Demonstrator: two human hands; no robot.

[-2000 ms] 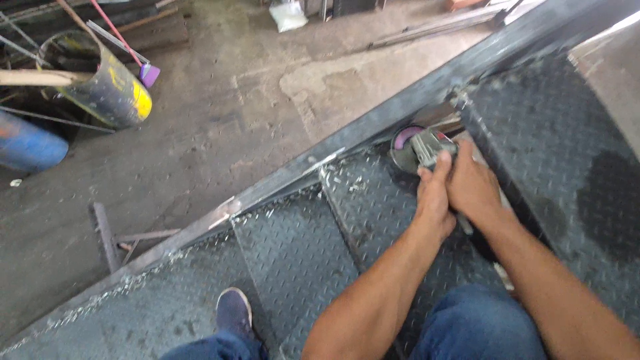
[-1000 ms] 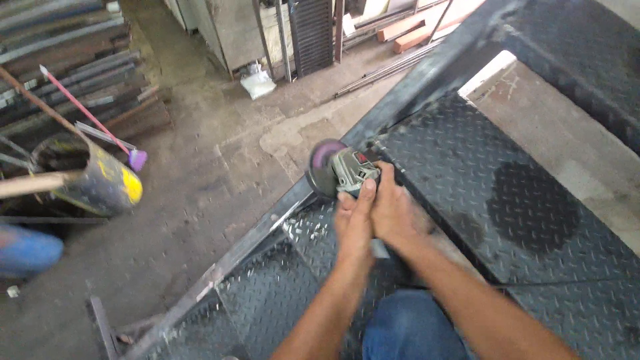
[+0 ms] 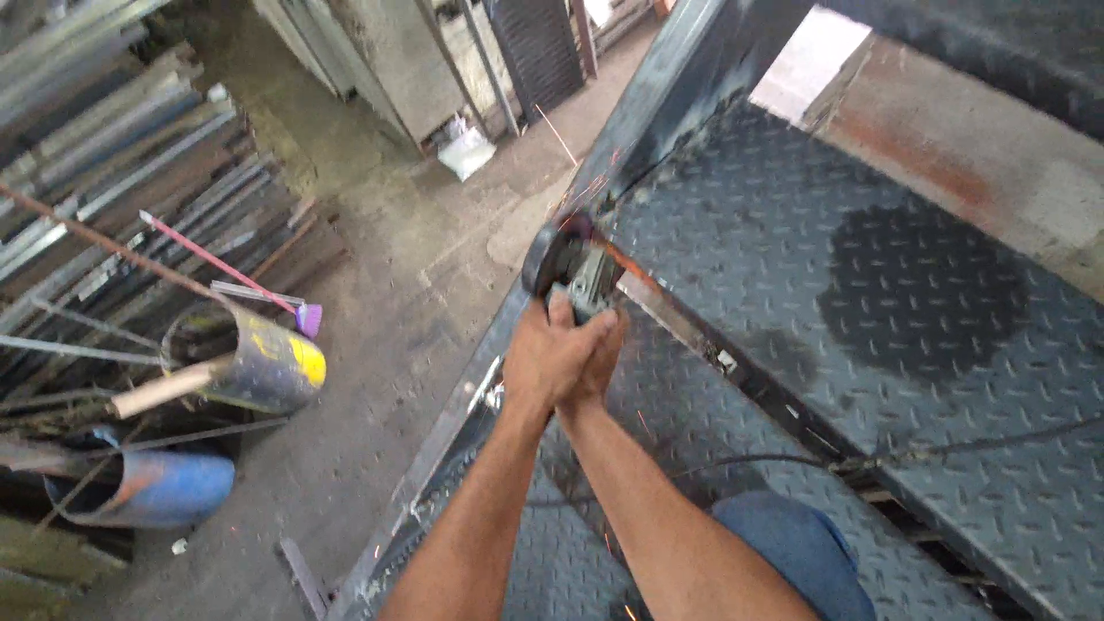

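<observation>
Both my hands are closed around an angle grinder [image 3: 591, 280] in the middle of the head view. My left hand [image 3: 543, 358] wraps it from the left, and my right hand [image 3: 604, 345] overlaps from the right. The grinder's disc and guard [image 3: 556, 250] are at the steel side beam [image 3: 664, 78], where it meets the edge of a diamond-plate step [image 3: 724, 250]. Orange sparks fly up along the beam and a few fall near my forearms. The exact contact point of the disc is hidden by the guard.
A black cable [image 3: 759, 459] crosses the steps, and gaps lie between the treads. Below left are a black drum with yellow paint [image 3: 276, 362], a blue drum [image 3: 177, 490], a purple brush [image 3: 308, 319] and stacked metal bars [image 3: 172, 147]. A white bag [image 3: 467, 153] lies on the floor.
Sparks now come from the grinder; none show in the earlier frames. The grinder has turned in my hands' grip so its disc points more up the beam. The view has shifted.
</observation>
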